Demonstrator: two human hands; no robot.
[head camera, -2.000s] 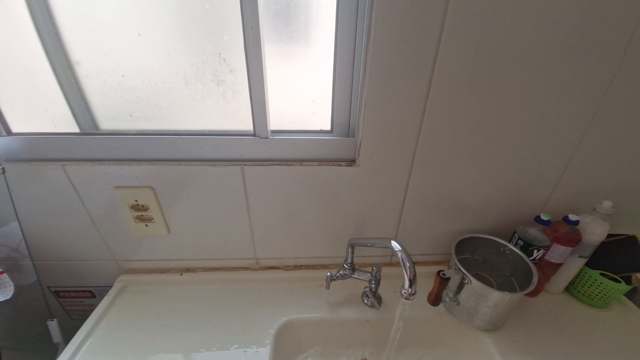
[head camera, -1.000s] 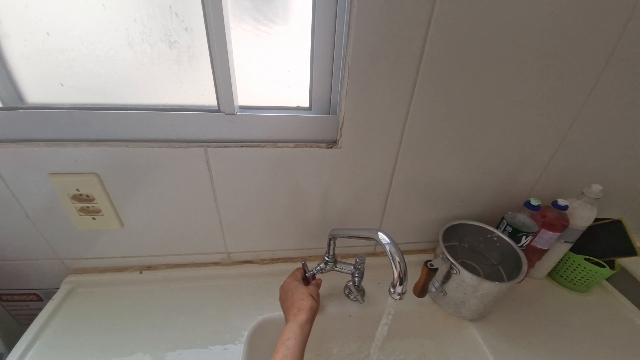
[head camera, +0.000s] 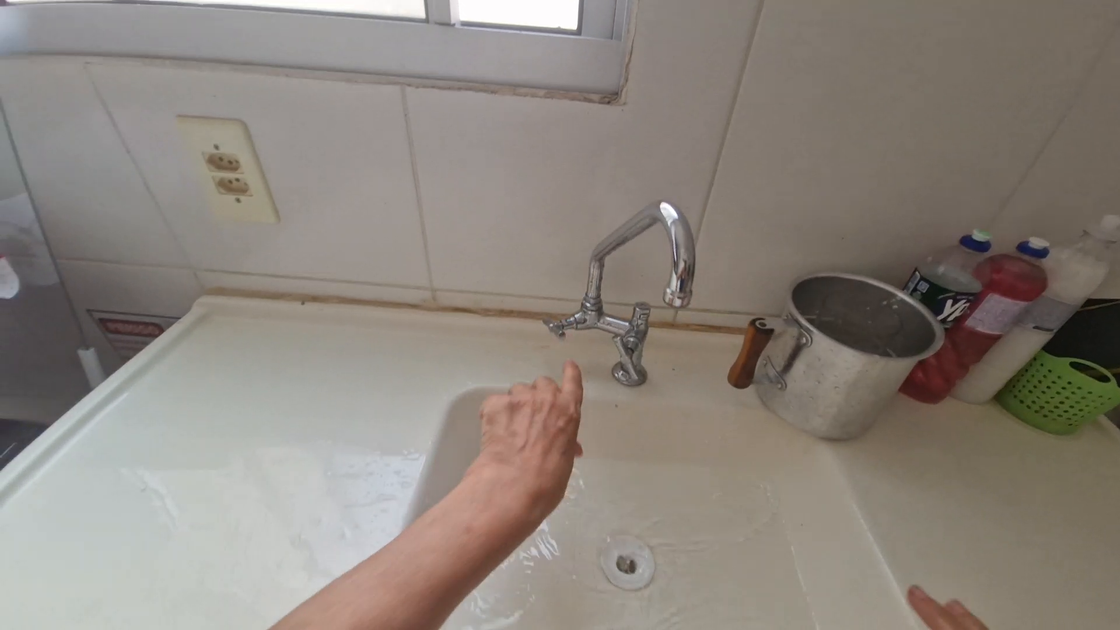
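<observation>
My left hand (head camera: 532, 430) is over the sink basin, below the tap's left handle and apart from it, with the index finger extended and nothing seen in its grasp. The chrome tap (head camera: 612, 324) has a curved spout, and no stream of water shows under it. Only some fingers of my right hand (head camera: 943, 609) show at the bottom right edge; whether that hand holds anything is hidden. The white sink (head camera: 700, 490) is wet, with a round drain (head camera: 626, 563) in its floor.
A dented aluminium mug with a wooden handle (head camera: 853, 367) stands right of the tap. Behind it are a dark-labelled bottle (head camera: 949, 271), a bottle of red liquid (head camera: 989, 324), a white bottle (head camera: 1041, 315) and a green perforated basket (head camera: 1057, 394). A wall socket (head camera: 229, 171) is at left.
Water ran from the spout in both earlier frames and now does not. My left hand has let go of the tap's left handle and moved back from it. Fingers of my right hand have come into view.
</observation>
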